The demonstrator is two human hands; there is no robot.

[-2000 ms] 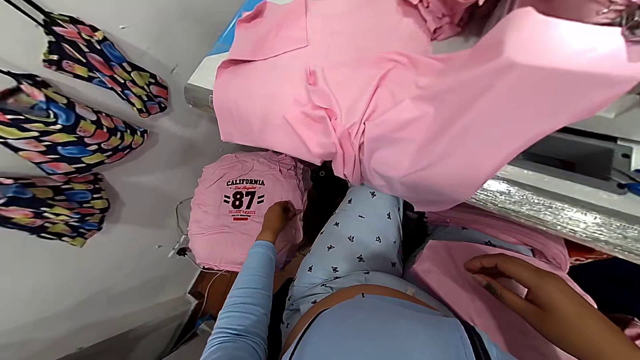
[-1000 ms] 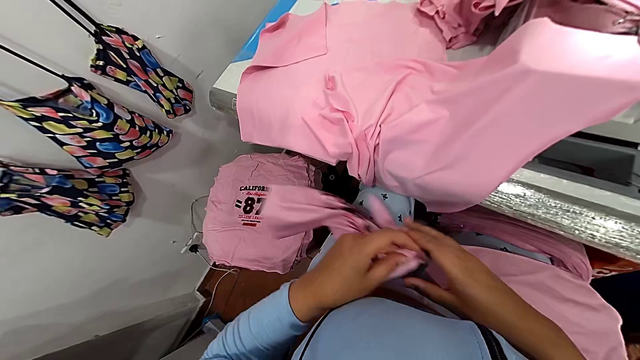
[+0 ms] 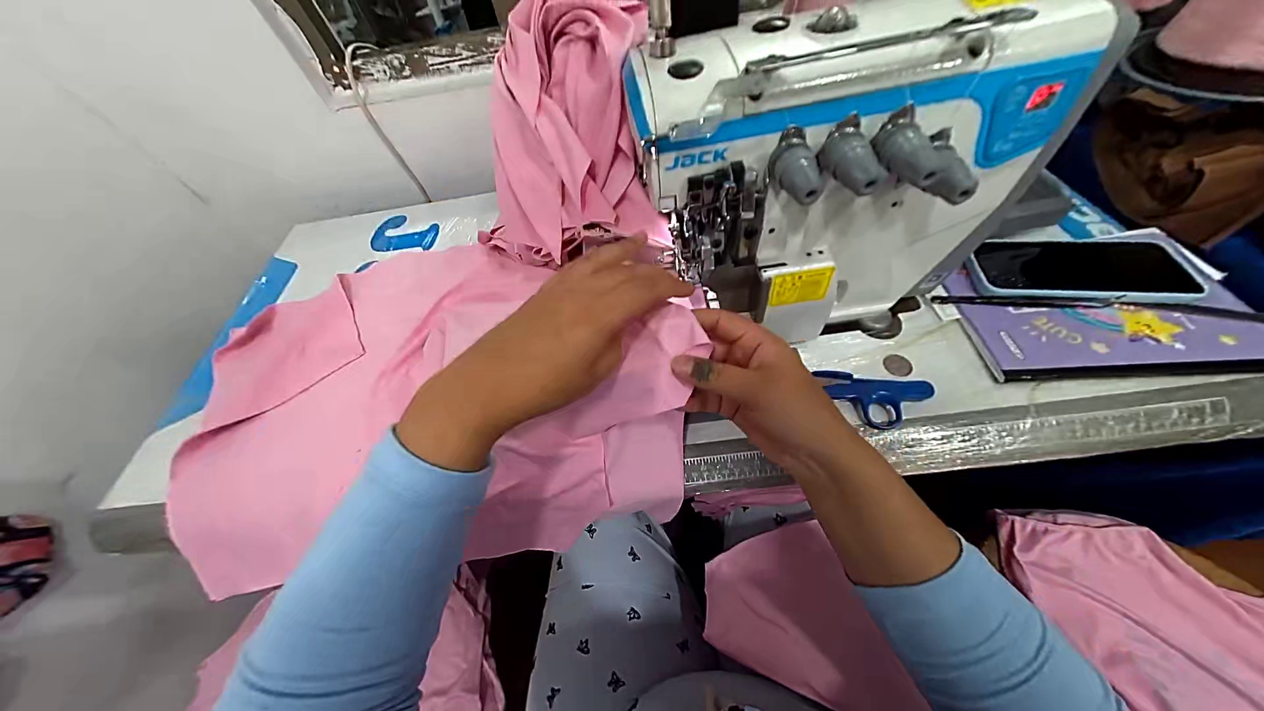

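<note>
Pink knit fabric (image 3: 286, 464) lies spread over the left part of the sewing table, with its right edge at the overlock sewing machine (image 3: 869, 227). My left hand (image 3: 563, 346) rests flat on the fabric, fingers reaching toward the presser foot (image 3: 686, 262). Just right of it, my right hand (image 3: 755, 385) pinches the fabric's edge between thumb and fingers, in front of the needle area. A gathered bundle of pink fabric (image 3: 568, 128) stands behind the presser foot, left of the machine head. Whether the edge is under the foot is hidden by my fingers.
Blue-handled thread snips (image 3: 879, 390) and a coin (image 3: 898, 364) lie right of my right hand. Beyond them a phone (image 3: 1086, 269) rests on a purple notebook (image 3: 1047, 341). A clear ruler (image 3: 1086, 425) runs along the table's front edge. More pink fabric (image 3: 800, 602) lies on my lap.
My hands have moved from my lap up to the machine, onto the fabric on the table. The view has swung up and right, bringing the machine into sight.
</note>
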